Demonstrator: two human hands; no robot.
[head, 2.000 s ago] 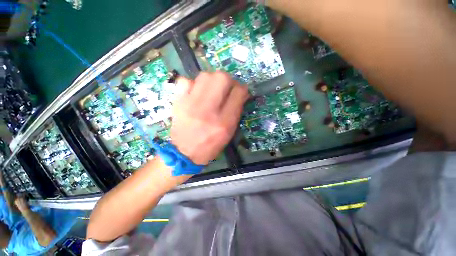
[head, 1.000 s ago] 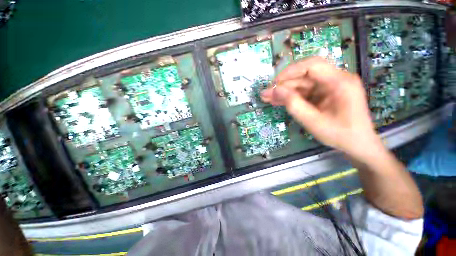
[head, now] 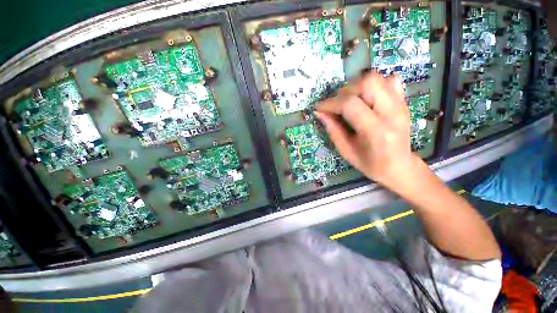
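Note:
My right hand [head: 372, 131] is over the carrier right of the middle, bare, with thumb and fingers drawn together. The fingertips are at the lower edge of a bright circuit board [head: 299, 67] and just above a second circuit board [head: 305, 153]. Whether a small part is between the fingertips cannot be told. The hand hides parts of the boards beneath it. The boards sit in a grey-green carrier [head: 244, 131] with dark clamps at their edges. My left hand is not in view.
Another carrier at the left holds several circuit boards [head: 162, 95]; more lie at the right [head: 479, 46]. Conveyor rails [head: 201, 235] run along both sides. A person's blue clothing [head: 519, 177] shows at right. Below is a green floor with yellow lines [head: 372, 225].
My left hand, with its blue strap, was over the boards and has left the view. My right hand now reaches over the carrier and has shifted slightly left and down. The view has swung right.

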